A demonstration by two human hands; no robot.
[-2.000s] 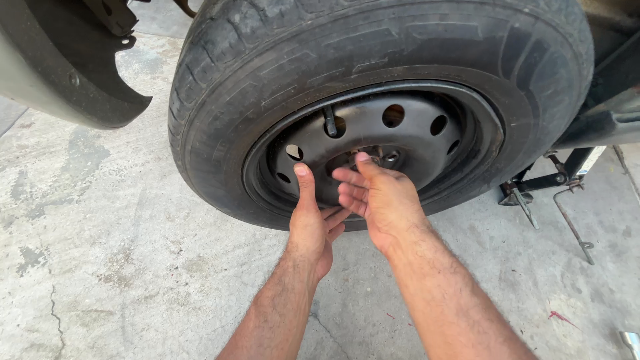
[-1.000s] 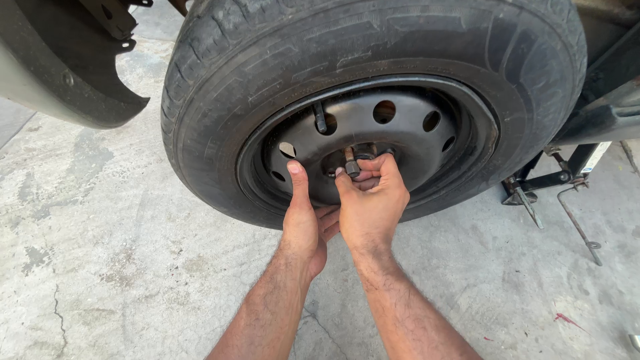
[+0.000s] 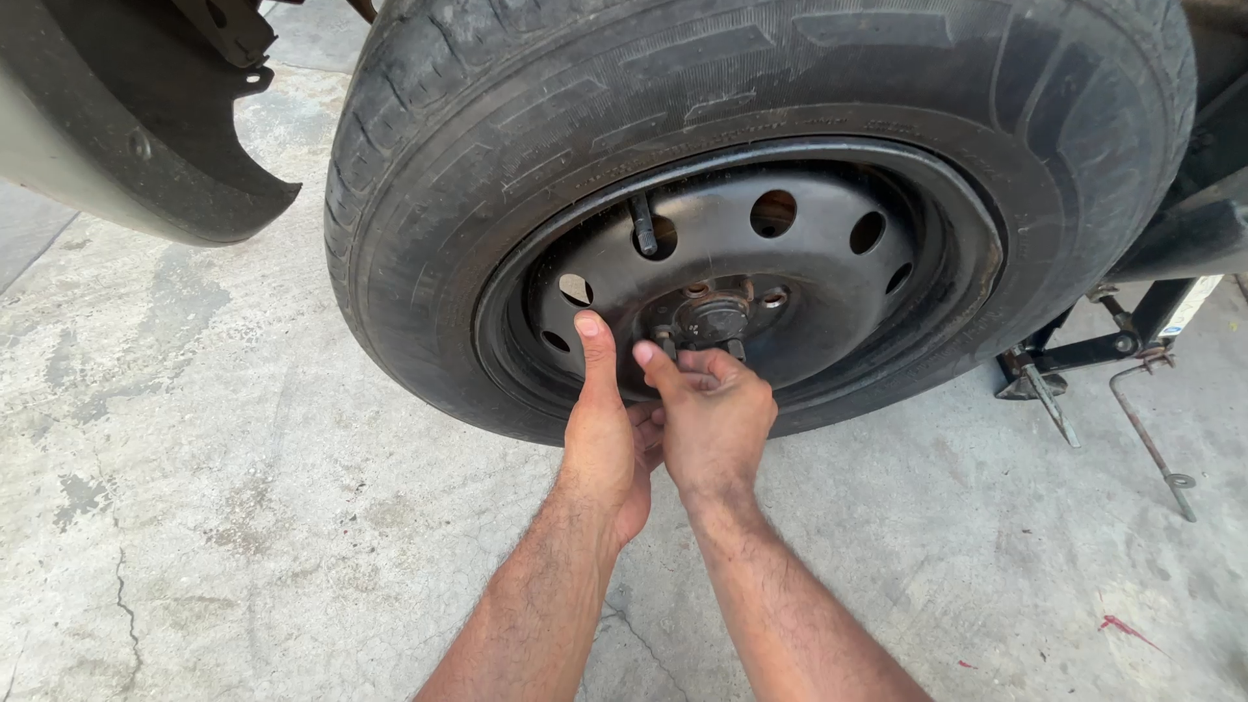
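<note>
A car tire (image 3: 409,244) on a black steel wheel (image 3: 819,283) fills the upper middle. At the wheel's hub (image 3: 714,318) there are bolt holes, and dark lug fasteners stick out, one (image 3: 664,341) at the lower left and one (image 3: 736,349) at the lower right. My right hand (image 3: 721,419) is just below the hub, its fingers curled near these fasteners; whether something is between the fingertips is hidden. My left hand (image 3: 604,429) is at the wheel's lower edge, thumb up and apart, its other fingers partly hidden behind my right hand.
A vehicle's body panel (image 3: 146,146) hangs at the upper left. On the right a jack (image 3: 1082,351) stands on the concrete floor (image 3: 292,526) under the car, with a bent metal crank rod (image 3: 1150,439) reaching down beside it. A valve stem (image 3: 643,224) sticks out of the wheel.
My right hand first moved in to a dark lug fastener at the hub, held it a second ago, and is now lower, below the hub. My left hand has stayed at the wheel's lower edge.
</note>
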